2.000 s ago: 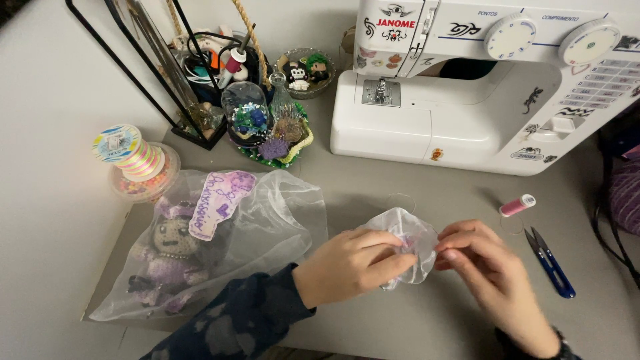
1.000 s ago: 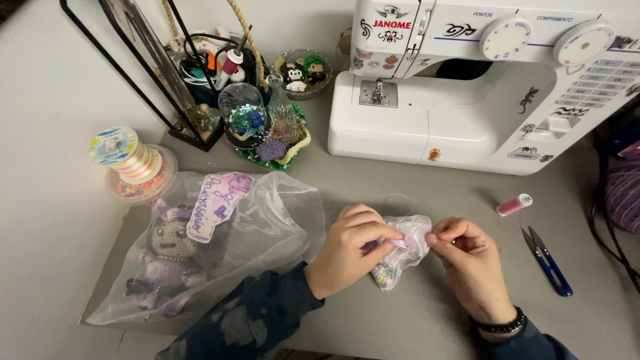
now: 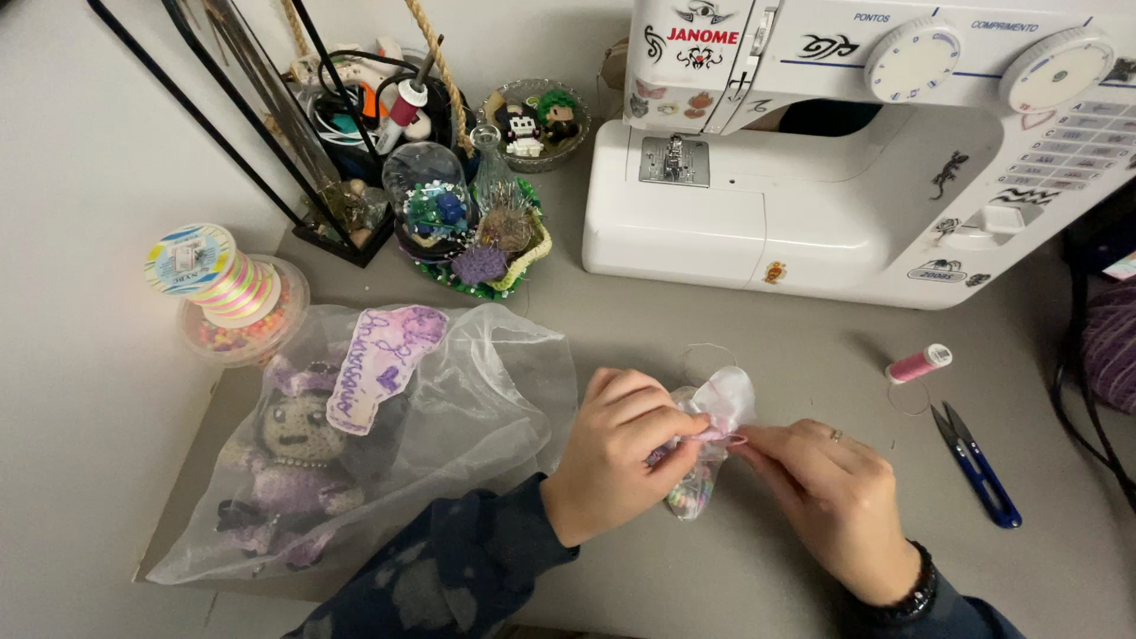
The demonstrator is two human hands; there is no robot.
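A small sheer white pouch (image 3: 692, 497) with colourful beads inside hangs from the fingertips of my left hand (image 3: 626, 448), which pinches its gathered neck. My right hand (image 3: 830, 497) pinches a thin pink ribbon or cord (image 3: 735, 438) at the same neck, on the right. The pouch's top edge flares upward between the two hands. Left of them, a large sheer white bag (image 3: 497, 417) lies flat with a crocheted doll (image 3: 302, 444) in lilac clothes inside. A purple-and-pink handwritten paper tag (image 3: 383, 364) lies over it.
A white Janome sewing machine (image 3: 674, 222) stands behind my hands. To the right lie a pink thread spool (image 3: 919, 364) and blue thread snips (image 3: 983, 470). At the left are a ribbon spool (image 3: 235, 284) over a bead container, a black-framed holder (image 3: 342, 240), a glass dome (image 3: 430, 200) and a glass dish (image 3: 537, 151).
The pouch has turned in my fingers; its beaded part now hangs toward me, and its flared top points up. Both hands stay close together at it.
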